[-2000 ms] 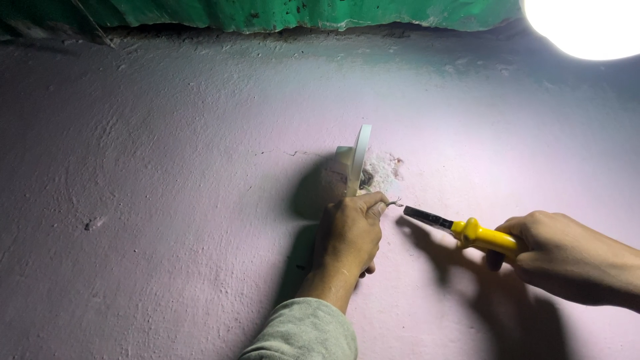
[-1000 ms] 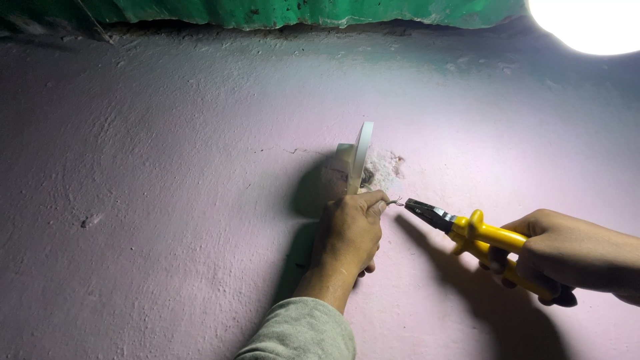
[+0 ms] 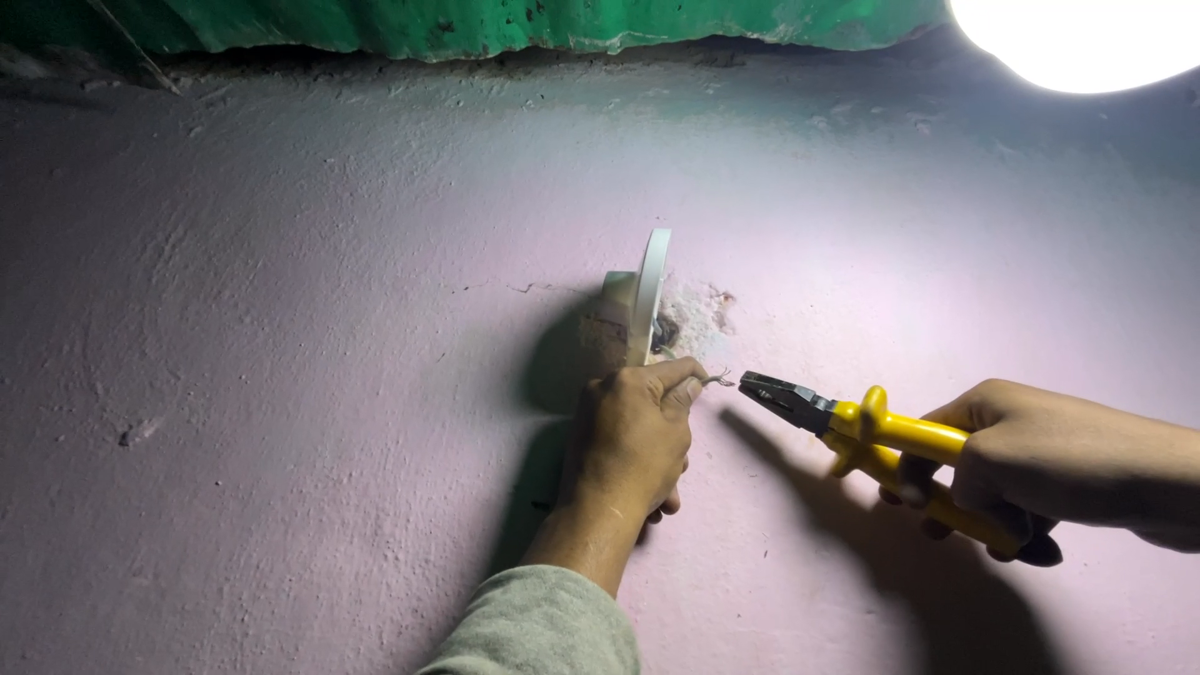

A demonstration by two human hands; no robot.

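Note:
With thumb and forefinger, my left hand (image 3: 637, 431) pinches an electrical wire (image 3: 720, 378), whose frayed bare strands stick out to the right. Just above that hand, a thin round white fixture (image 3: 650, 295) stands edge-on to the view, out from the wall. Whether my left hand also holds it is hidden. My right hand (image 3: 1022, 459) grips yellow-handled combination pliers (image 3: 872, 436). Their dark jaws point left, a small gap away from the strands, with nothing seen between them.
The rough pink wall (image 3: 328, 375) has a chipped plaster patch (image 3: 698, 314) with a dark hole behind the fixture. Green corrugated sheet (image 3: 525, 23) runs along the top. A bright lamp (image 3: 1078, 37) glares at the upper right.
The pliers' handles have turned and spread into view, and the jaws now stand a little apart from the wire. My left hand has hardly moved.

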